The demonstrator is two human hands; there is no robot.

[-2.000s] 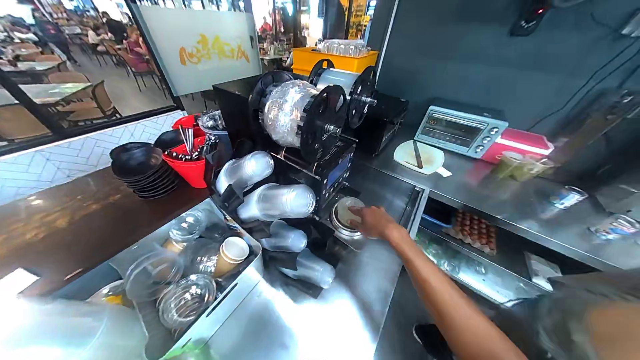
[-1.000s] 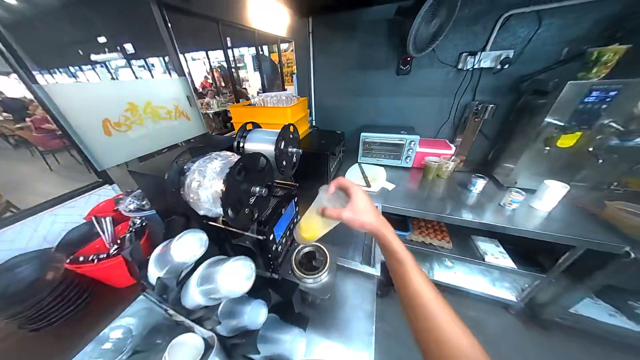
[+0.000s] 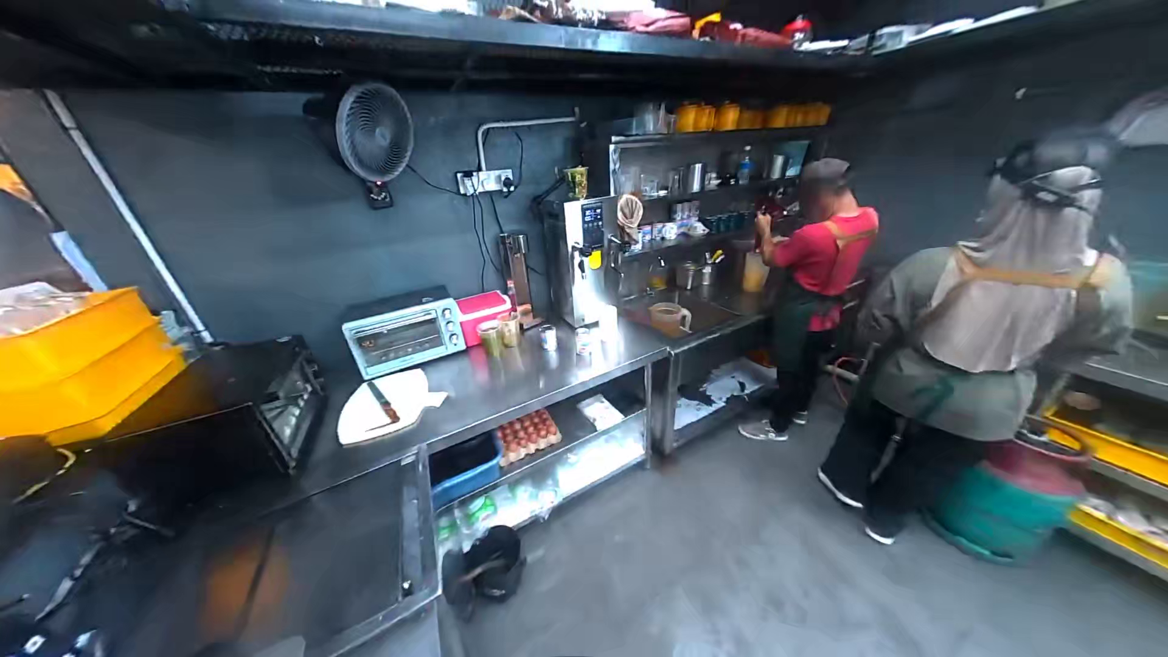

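Neither my left hand nor my right hand shows in the head view. The steel counter [image 3: 511, 383] carries a white cutting board [image 3: 365, 415] with a knife [image 3: 383, 402] lying on it. Behind the board stands a toaster oven [image 3: 406, 338], and a red and white box [image 3: 482, 310] is beside it. Farther right are a green-filled cup [image 3: 491, 338], small cans [image 3: 547, 338] and a tall steel machine [image 3: 584, 260] with a display. A measuring jug [image 3: 669, 318] sits on the counter beyond.
Two people stand at the right, one in a red shirt [image 3: 826, 255], one in a grey top [image 3: 985, 310]. A teal bin [image 3: 1004, 511] is on the floor. Yellow crates [image 3: 82, 365] rise at the left. An egg tray [image 3: 527, 435] lies on the lower shelf. A wall fan [image 3: 374, 132] hangs above.
The view has swung far to the right. The right hand, which held a clear cup of yellow liquid over a round container one second ago, has gone out of view.
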